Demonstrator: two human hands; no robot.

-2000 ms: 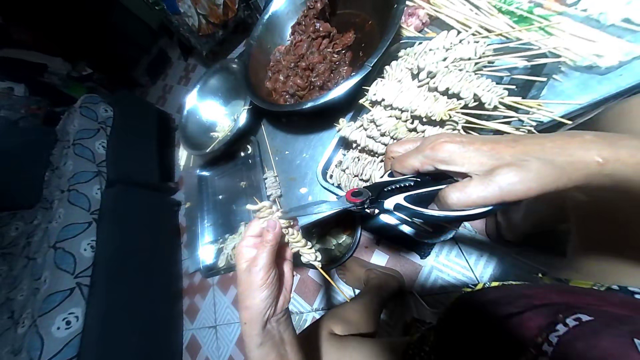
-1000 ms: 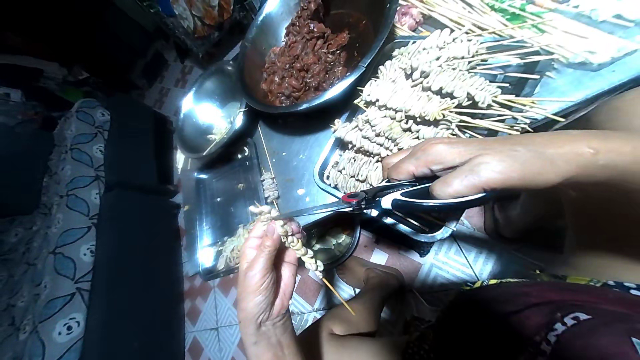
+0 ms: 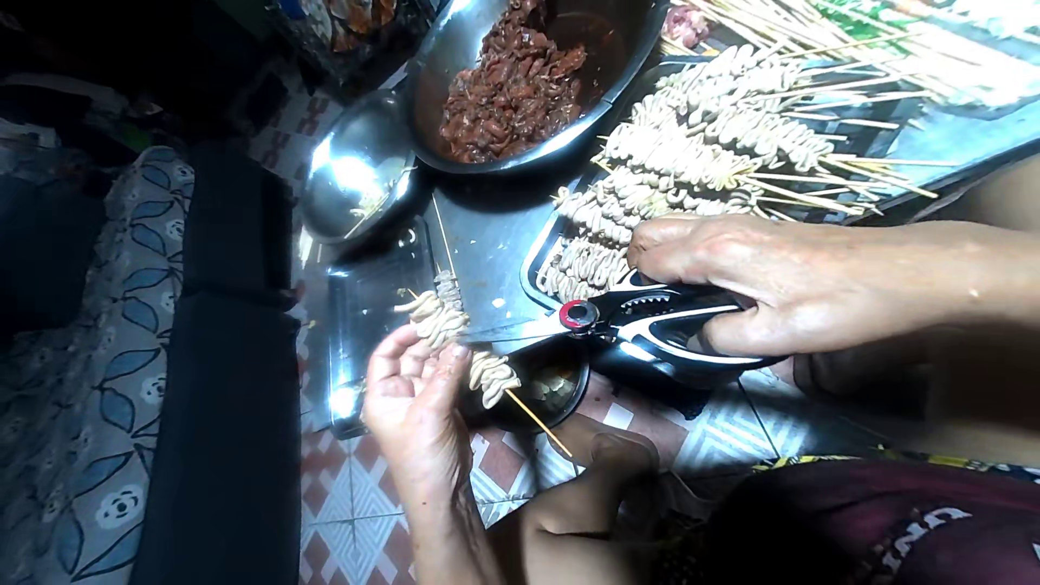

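Between the fingers and thumb of my left hand (image 3: 426, 386) is a wooden skewer threaded with pale folded intestine strips (image 3: 491, 378), its bare stick end pointing down and right. My right hand (image 3: 756, 272) grips kitchen scissors (image 3: 630, 321) with black and white handles and a red pivot. Their blades reach left to the skewered strips, just above my left thumb; the tips are hard to make out there. A metal tray (image 3: 532, 280) beyond my right hand holds many pale loaded skewers (image 3: 678, 154). Another skewer (image 3: 445, 280) with greyish pieces lies behind my left hand.
A large steel bowl (image 3: 605, 106) of dark red meat stands at the top, beside a shiny metal bowl (image 3: 357, 166). A shallow metal tray (image 3: 337, 357) lies at left, and a dark bowl (image 3: 581, 390) below the scissors. More wooden skewers (image 3: 756, 24) lie at top right.
The skewer has turned in my left hand, and its fingers show more spread than before. The scissor handles look wider apart than one second ago. The trays and bowls have stayed in place.
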